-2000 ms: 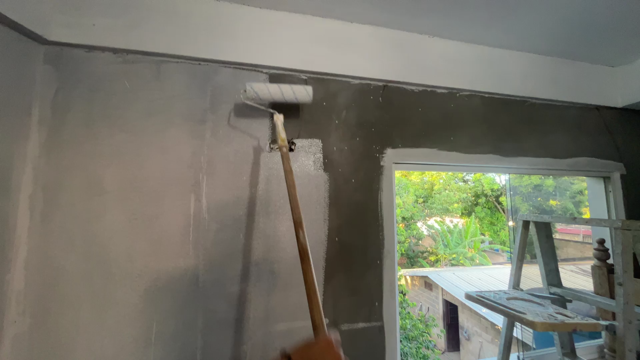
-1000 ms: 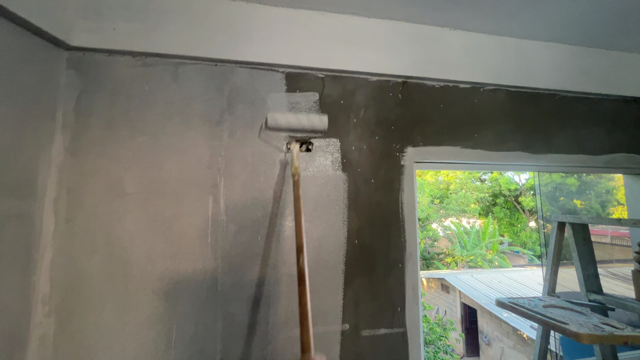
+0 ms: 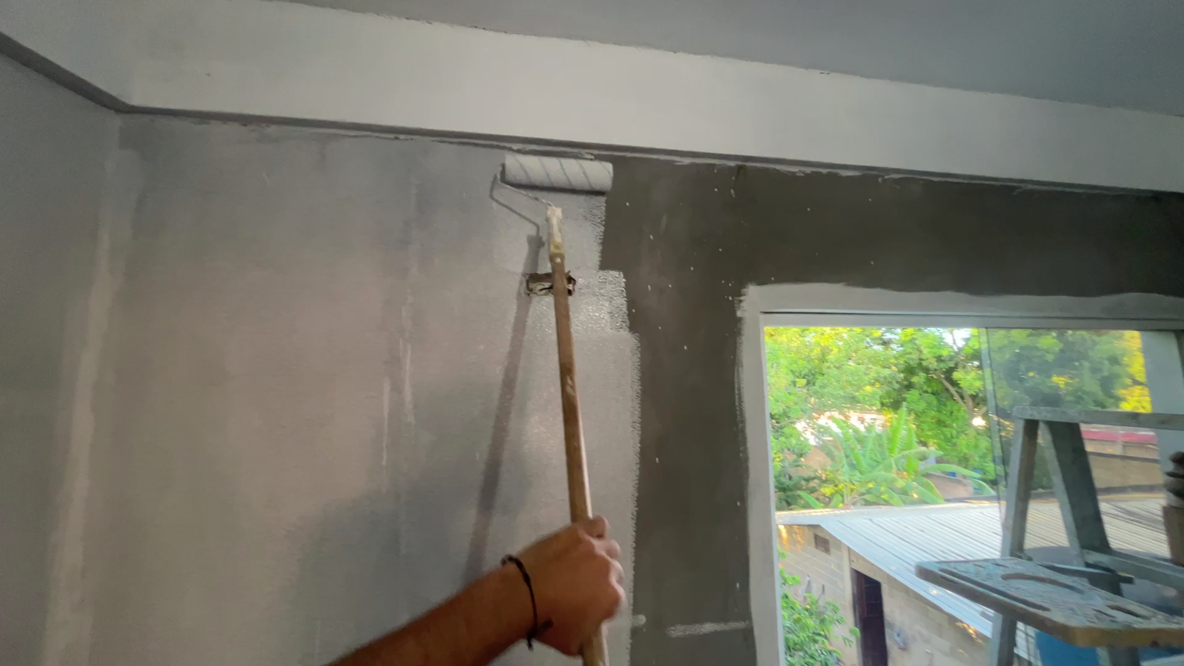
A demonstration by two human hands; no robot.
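My left hand [image 3: 578, 587] is closed around the long wooden pole [image 3: 571, 398] of a paint roller, with a dark cord bracelet at the wrist. The pale, spiral-marked roller cover [image 3: 558, 173] is at the top of the wall, just below the beam. Its wire frame joins the pole's top end. Behind the pole is a wall opening for an electrical box [image 3: 538, 284]. Lighter grey paint [image 3: 606, 370] looks wet near its edge with the dark grey wall strip [image 3: 689, 388]. My right hand is out of view.
A white beam [image 3: 555, 83] runs along the top of the wall. At right is a window with a light frame [image 3: 757, 462], trees and a metal-roofed building outside. A paint-spattered stepladder [image 3: 1022, 490] with a shelf [image 3: 1054, 597] stands before it.
Since one second ago the roller has gone up the wall, from just above the box opening to near the beam. Light paint now covers more of the dark patch there. My left hand shows more fully.
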